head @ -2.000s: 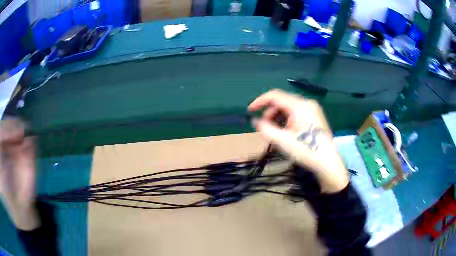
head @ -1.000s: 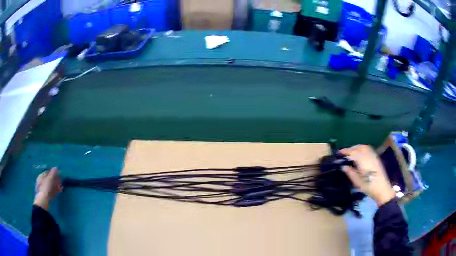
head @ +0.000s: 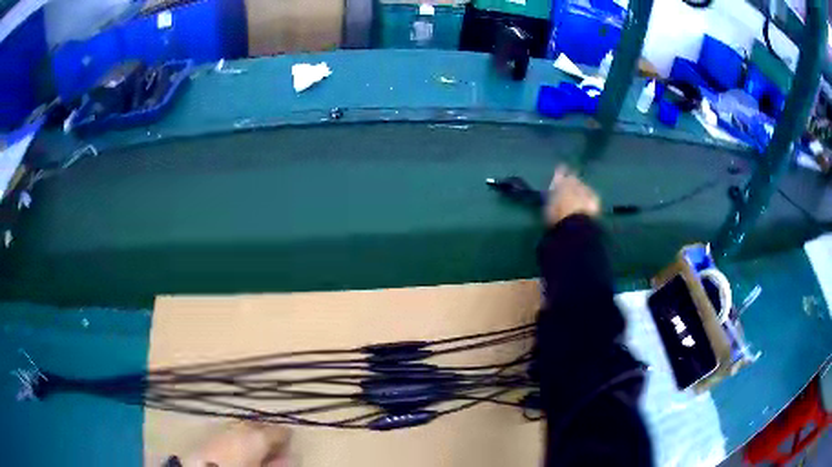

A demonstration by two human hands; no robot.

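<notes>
A bundle of several black cables lies across the tan cardboard sheet (head: pixel 338 315), with the black controller housings (head: pixel 401 388) side by side near its middle. Its fanned wire ends (head: pixel 32 381) lie at the far left; its right end is hidden behind my right sleeve. A separate black cable with a connector (head: pixel 516 189) lies on the green surface beyond. My right hand (head: pixel 573 196) is at that cable and covers part of it; its grip is unclear. My left hand (head: pixel 242 445) is blurred over the cardboard's front, cut off by the bottom edge.
A dark phone-like device (head: pixel 682 333) leans on a small open carton (head: pixel 721 315) at right, by a white sheet (head: pixel 661 410). A blue parts tray (head: pixel 128 108), white scrap (head: pixel 310 75) and blue bins stand along the back shelf. A red stool (head: pixel 786 429) shows at lower right.
My right hand has left the bundle's coiled right end and reached forward to the separate cable. My left hand has let go of the bundle's left end and moved right, towards the front edge.
</notes>
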